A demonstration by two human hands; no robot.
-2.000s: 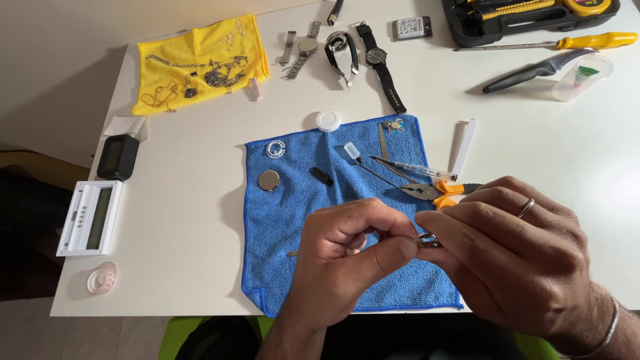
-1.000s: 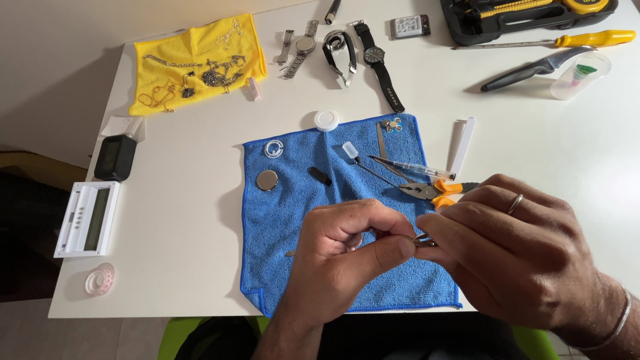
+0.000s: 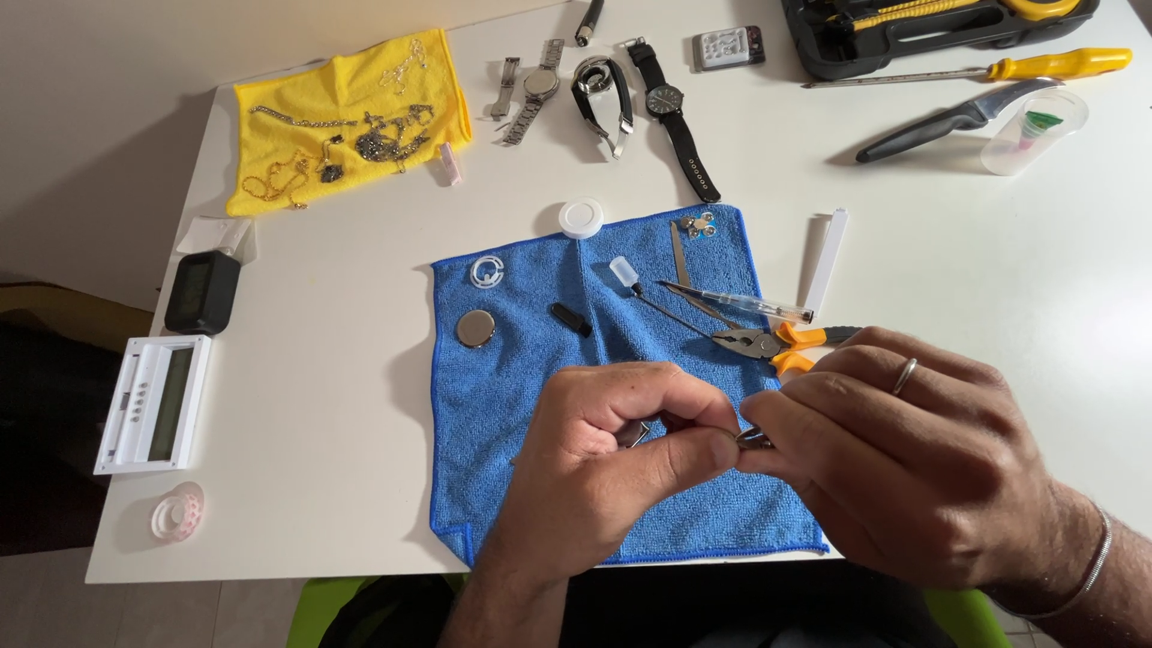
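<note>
My left hand (image 3: 621, 459) and my right hand (image 3: 909, 459) meet over a blue microfibre cloth (image 3: 504, 396), both pinching a small shiny metal piece (image 3: 752, 438) that their fingers mostly hide. Another bit of metal (image 3: 634, 434) shows inside my left hand's curl; whether it is the same item I cannot tell. A ring is on my right hand. Beyond the hands on the cloth lie combination pliers (image 3: 749, 342) with orange and black handles, a clear-handled screwdriver (image 3: 747, 302), tweezers (image 3: 679, 256), a black cap (image 3: 571, 319), a round metal disc (image 3: 475, 328) and a white plastic ring (image 3: 487, 271).
Several wristwatches (image 3: 665, 101) lie at the back, beside a yellow cloth (image 3: 315, 76) with chains. A knife (image 3: 936, 126), a yellow-handled screwdriver (image 3: 1053, 65) and a black tool case (image 3: 828, 54) are at the back right. A white digital clock (image 3: 135, 405) lies at the left.
</note>
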